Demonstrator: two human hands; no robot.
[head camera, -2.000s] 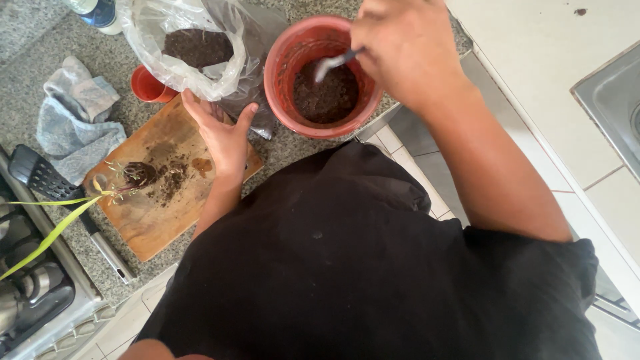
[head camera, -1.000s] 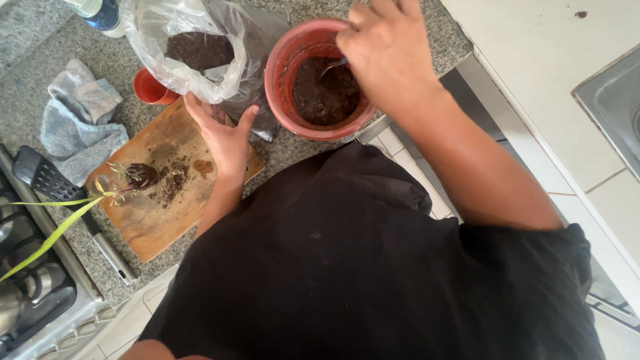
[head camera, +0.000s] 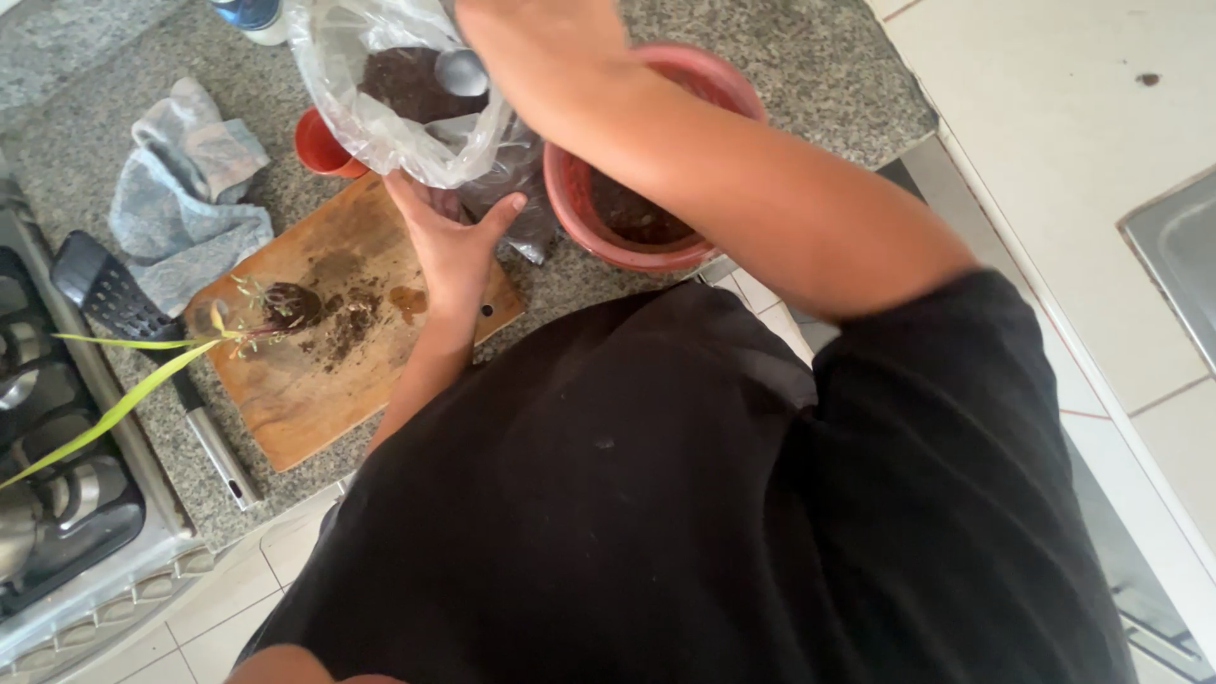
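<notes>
My right hand (head camera: 546, 38) is over the right side of an open plastic bag (head camera: 328, 85) of dark soil (head camera: 408, 85). The bowl of a metal spoon (head camera: 462, 73) shows at the soil beside that hand; its handle is hidden behind my fingers. With thumb and fingers spread, my left hand (head camera: 451, 223) steadies the bag's lower side. My right forearm crosses above a reddish plastic pot (head camera: 646, 255) holding soil. A small plant with a dark root ball (head camera: 291, 306) and long green leaves lies on a wooden cutting board (head camera: 304, 418) amid loose soil.
A small red pot (head camera: 323, 142) stands left of the bag. A grey-blue cloth (head camera: 180, 214) and a black slotted spatula (head camera: 119, 290) lie near the gas stove (head camera: 57, 484). A bottle (head camera: 252, 14) is at the top; a metal sink (head camera: 1183, 256) is far right.
My right hand has moved left with the spoon, from the reddish pot to the bag of soil. My left hand has stayed at the bag.
</notes>
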